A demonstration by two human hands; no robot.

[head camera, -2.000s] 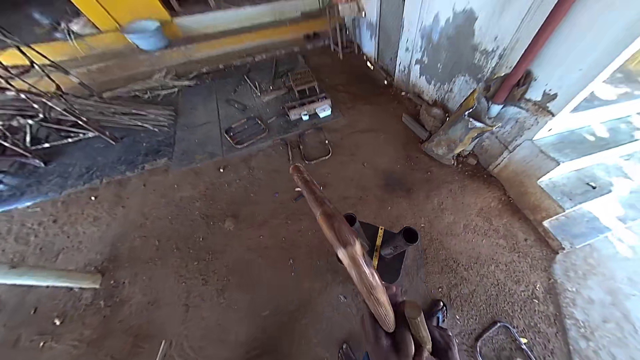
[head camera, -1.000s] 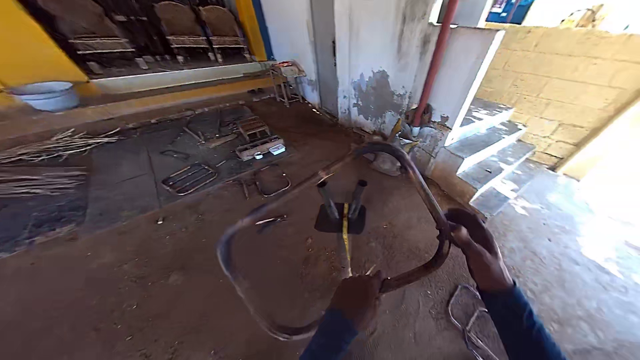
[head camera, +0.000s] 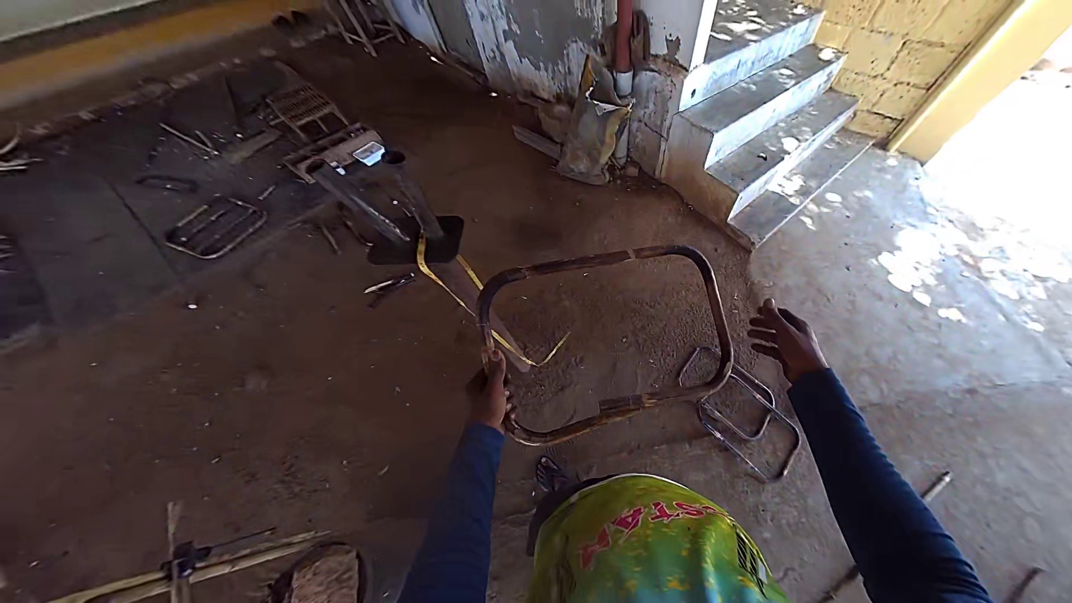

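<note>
My left hand (head camera: 492, 390) grips the left side of a bent cane frame (head camera: 615, 404), a brown rounded rectangle held out over the dirt floor. My right hand (head camera: 785, 337) is off the frame, just to the right of it, with fingers apart and nothing held. Beyond the frame, a stand with two upright pipes on a dark plate (head camera: 416, 240) has a yellow measuring tape (head camera: 441, 287) hanging from it and trailing behind the frame. Smaller bent rod frames (head camera: 775, 419) lie on the ground below my right hand.
Concrete steps (head camera: 766, 126) and a worn sack (head camera: 596, 126) stand at the upper right. At the upper left lie a slatted rack (head camera: 218, 227), a small wooden chair-like frame (head camera: 306, 113) and loose tools. Sticks (head camera: 243, 557) and a wooden block (head camera: 325, 574) are at the lower left.
A second ago both hands held the frame; now the right hand has let go and is beside it. The view has swung markedly.
</note>
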